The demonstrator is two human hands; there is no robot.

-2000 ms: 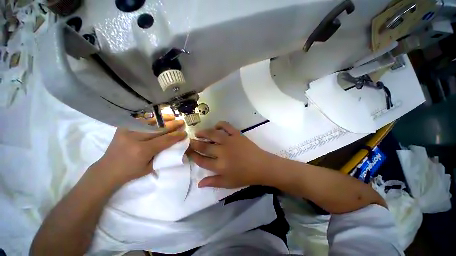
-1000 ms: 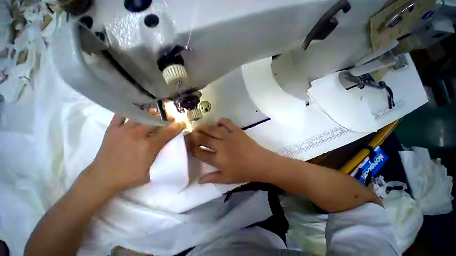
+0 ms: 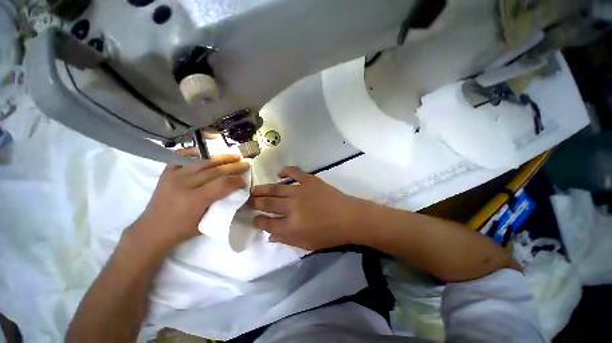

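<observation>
My left hand [image 3: 184, 197] lies on white cloth [image 3: 80, 214] just left of the needle area, fingers together and pointing at the lit presser foot area. My right hand [image 3: 305, 209] is right of it, with fingertips on the cloth edge below the needle. A small white strip [image 3: 221, 213] curls up between the hands. The white-grey sewing machine [image 3: 288, 40] stands over the work, with a cream ribbed knob [image 3: 199, 88] above the needle area. The needle tip and what lies under my fingers are hidden.
A coin-like metal disc [image 3: 271, 138] is right of the needle area. Curved white card pieces [image 3: 362, 127] lie around the machine pillar. A printed scale [image 3: 433, 182] runs along the table. A yellow edge [image 3: 496, 209], blue packet [image 3: 515, 216] and white bundle [image 3: 550, 271] are at the lower right.
The view has shifted a little. My left hand's fingers have gone from spread to closer together and flatter, and the strip between the hands now curls up. My right hand stays beside the needle area.
</observation>
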